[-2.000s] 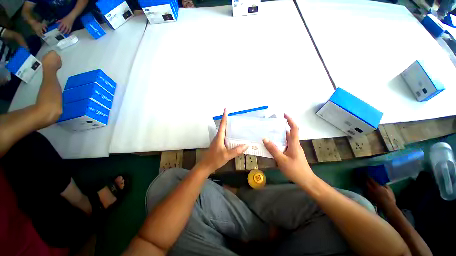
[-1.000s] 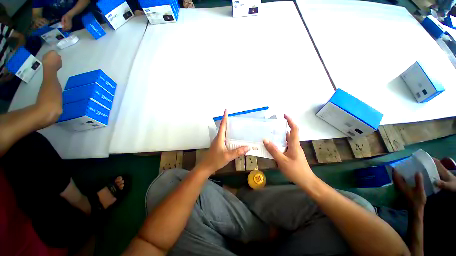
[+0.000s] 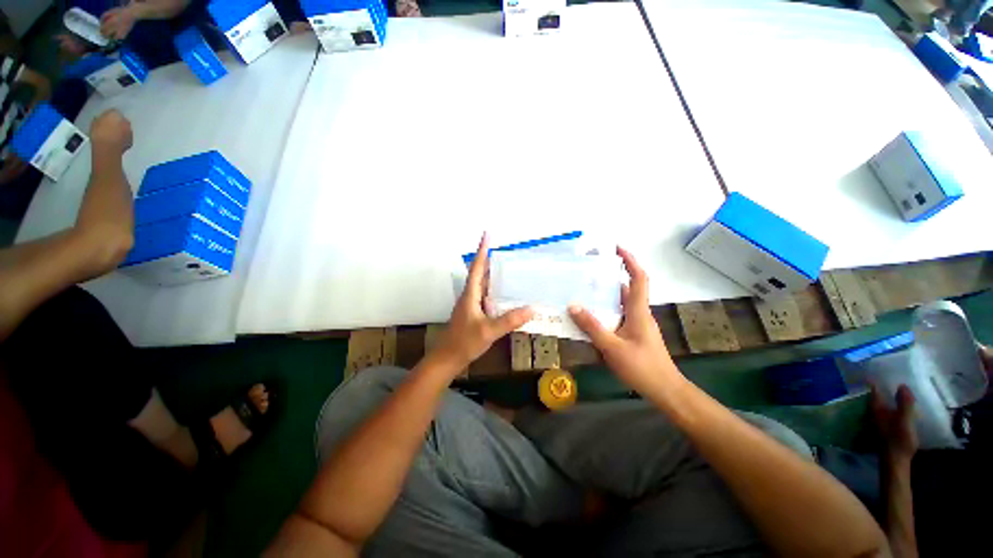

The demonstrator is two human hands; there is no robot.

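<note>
A glossy white plastic housing [image 3: 553, 286] is held at the near table edge, its surface washed out against the white table. My left hand [image 3: 475, 324] grips its left end, thumb on the near edge. My right hand [image 3: 632, 330] grips its right end, thumb on the near edge. Small reddish marks show faintly between the thumbs. A box with a blue edge [image 3: 544, 241] lies behind the housing, mostly hidden by it.
Blue-and-white boxes stand stacked on the left [image 3: 187, 218] and singly on the right [image 3: 759, 244]. A yellow round cap [image 3: 556, 389] is between my knees. Seated people are on both sides; the right one holds a white unit [image 3: 945, 354]. Wooden pallet edge [image 3: 709, 327] below.
My hands and the housing have barely moved. The person on the right has moved a white unit beside a blue box. At the far left, a person has lifted a white unit off the table.
</note>
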